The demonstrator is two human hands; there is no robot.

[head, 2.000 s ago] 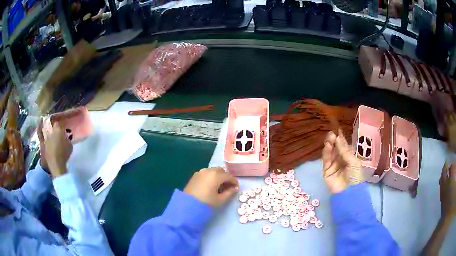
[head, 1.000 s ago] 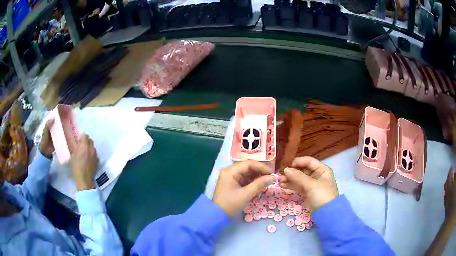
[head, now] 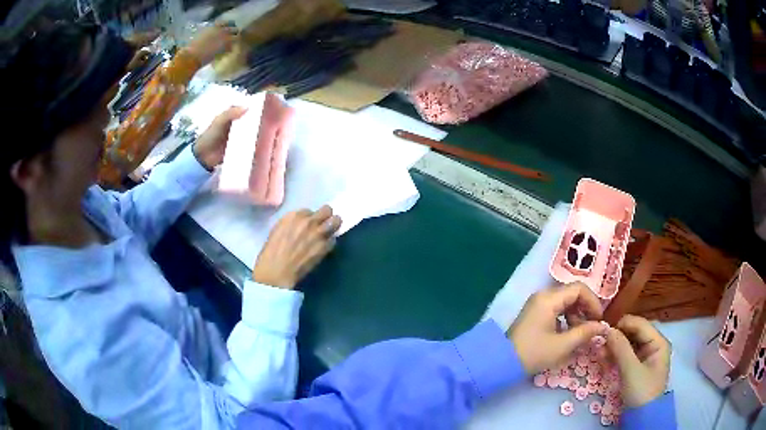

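Note:
My left hand (head: pixel 554 329) and my right hand (head: pixel 640 357) meet fingertip to fingertip above the pile of pink buttons (head: pixel 579 382). A small pink button (head: pixel 602 329) shows pinched between them. A brown strap runs up from my right fingertips toward the strap pile; its end is hidden by my fingers. An open pink box (head: pixel 592 239) stands just behind my hands, its round spoked cutout visible inside. The brown strap pile (head: pixel 684 269) lies right of the box.
At left a neighbour in light blue holds a pink box (head: pixel 256 155) over white paper sheets (head: pixel 336 151). A single strap (head: pixel 470 157) and a bag of pink parts (head: pixel 474 80) lie on the green belt. Strapped boxes (head: pixel 735 332) stand at the right edge.
The view has swung left, so the neighbour shows larger and my work sits lower right. My hands came together over the buttons earlier and remain so.

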